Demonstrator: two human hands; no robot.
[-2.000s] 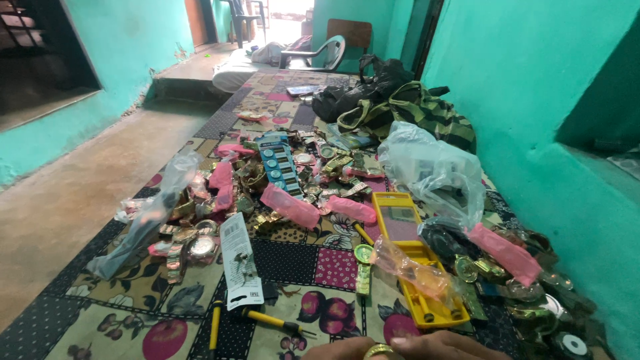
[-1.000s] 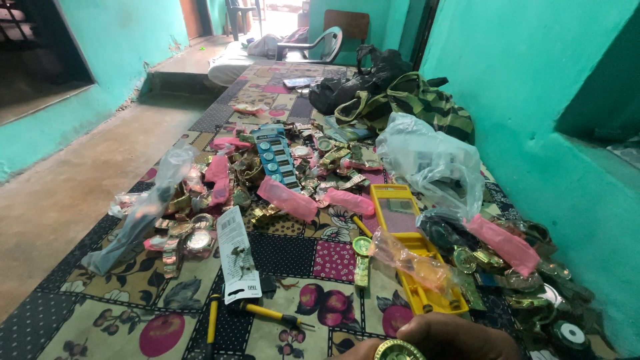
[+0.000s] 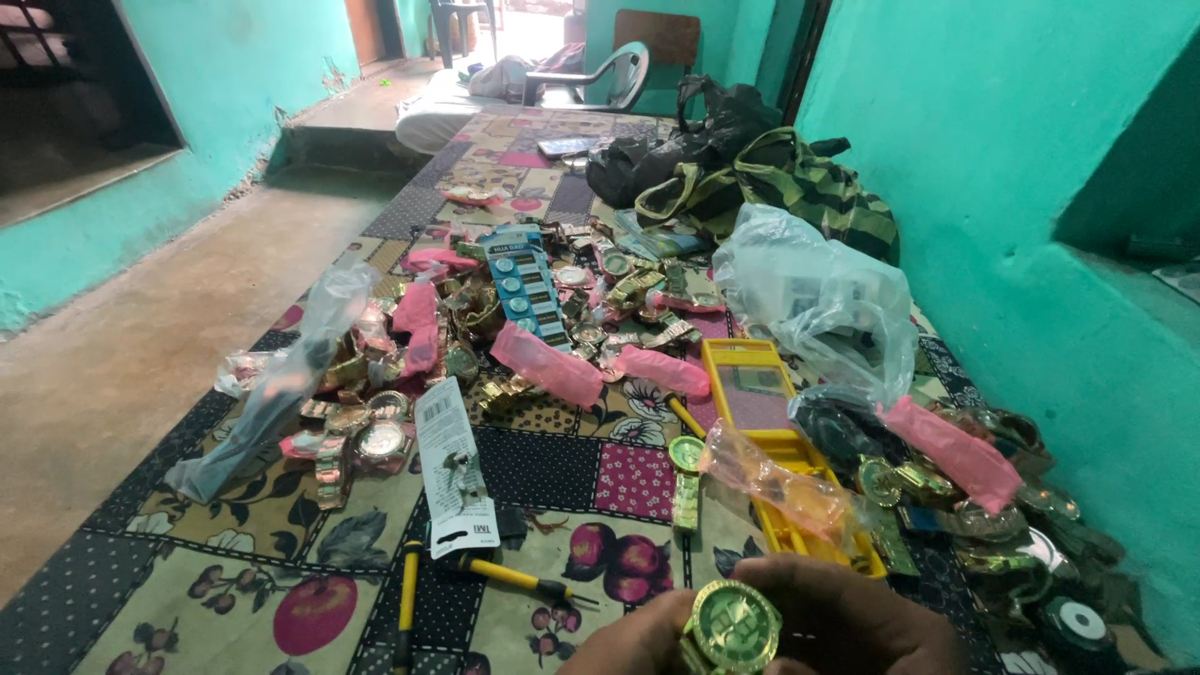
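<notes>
A gold-toned wristwatch (image 3: pixel 734 626) with a round dial faces up at the bottom edge, held between my left hand (image 3: pixel 637 642) and my right hand (image 3: pixel 844 614). Just beyond it lies another gold-toned watch (image 3: pixel 686 469). An open yellow plastic case (image 3: pixel 750 382) holds yellow tools, with a clear plastic sleeve (image 3: pixel 783 478) across it. Left of my hands are a yellow-handled screwdriver (image 3: pixel 516 574), a second yellow-handled tool (image 3: pixel 409 595) and a white blister card (image 3: pixel 457 469). A blue card of button cells (image 3: pixel 525 286) rests on a heap of metal-strap watches (image 3: pixel 375 412).
Pink plastic sleeves (image 3: pixel 547 363) lie among the watches. A clear plastic bag (image 3: pixel 816 291), black bags (image 3: pixel 694 141) and a green-and-black striped bag (image 3: pixel 825 192) sit along the right. More watches (image 3: pixel 994 525) are piled beside the teal wall (image 3: pixel 1012 187). A plastic chair (image 3: pixel 628 80) stands beyond.
My hands and the gold-toned watch have come further into view at the bottom edge. The watch's dial now shows whole. The things on the patterned cloth lie as before.
</notes>
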